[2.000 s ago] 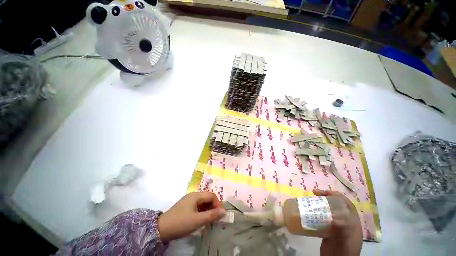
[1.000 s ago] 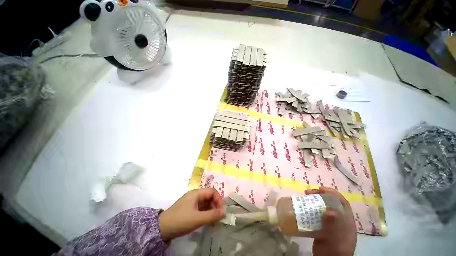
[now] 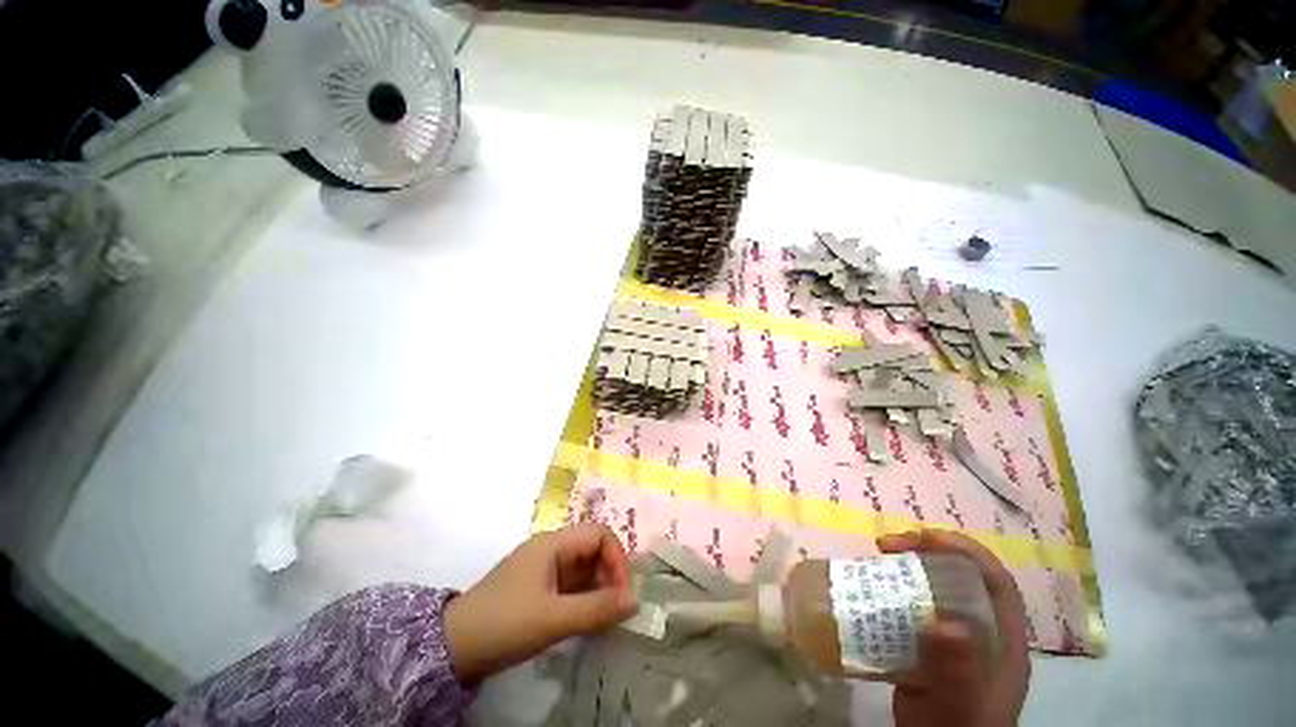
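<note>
My left hand (image 3: 547,604), bare below a purple lace sleeve, pinches a small grey strip (image 3: 650,619) between thumb and fingertips. My right hand (image 3: 981,646) is closed around a clear squeeze bottle (image 3: 878,614) with yellowish contents and a white printed label. The bottle lies level and its pale nozzle (image 3: 699,612) points left, at the strip; whether they touch cannot be told. A pile of loose grey strips (image 3: 682,685) lies below both hands, at the near edge of the pink board (image 3: 768,469).
On the board stand a low stack (image 3: 651,362) and a tall stack of strips (image 3: 695,199), with loose strips (image 3: 895,384) at its right. A panda fan (image 3: 373,107) is back left, crumpled tissue (image 3: 330,504) left, plastic bags (image 3: 1225,462) at both sides, a small dark cap (image 3: 974,247) behind.
The view has shifted slightly, so the fan and stacks sit higher in the picture. Both hands keep their holds on the strip and bottle, with the nozzle still at the strip.
</note>
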